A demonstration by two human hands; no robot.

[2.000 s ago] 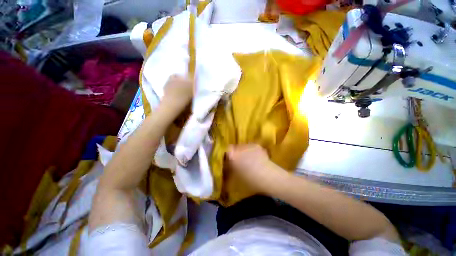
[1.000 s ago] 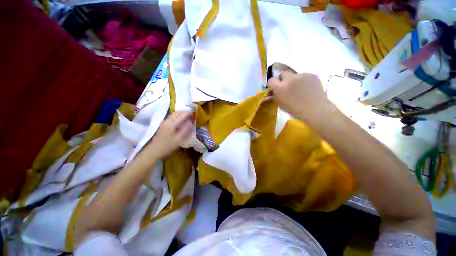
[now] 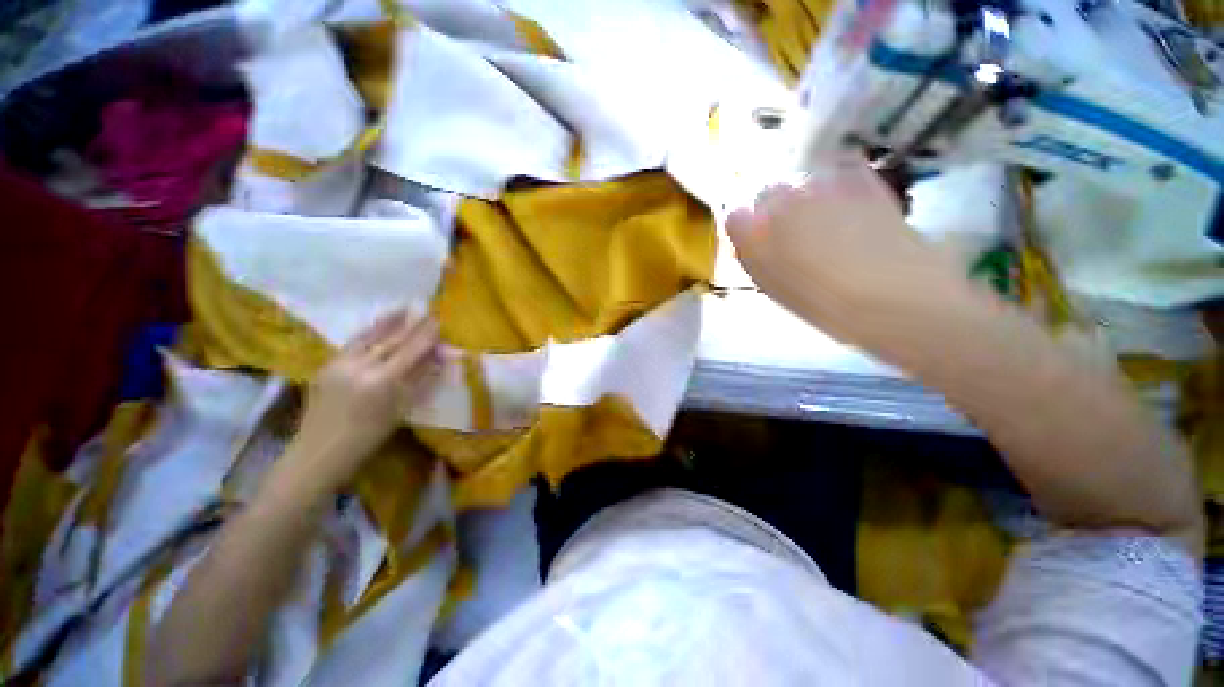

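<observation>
The mustard-yellow and white garment piece (image 3: 577, 262) lies spread over the front edge of the machine table. My left hand (image 3: 383, 369) holds its left part, fingers on the white and mustard cloth. My right hand (image 3: 819, 242) is blurred, at the right edge of the garment beside the sewing machine head (image 3: 1034, 121); its fingertips are in the glare, so its grip is hard to tell. The needle area is hidden behind my right hand and the bright light.
Green and yellow-handled scissors (image 3: 1000, 269) lie partly hidden behind my right forearm. White and mustard panels (image 3: 201, 443) hang at the left beside a dark red cloth (image 3: 67, 322). Pink fabric (image 3: 168, 148) lies at the upper left. The patterned table edge (image 3: 832, 396) runs in front.
The garment has been turned and spread out flatter across the table edge. My right hand has moved to beside the machine head. My left hand has moved left and slightly down with the cloth.
</observation>
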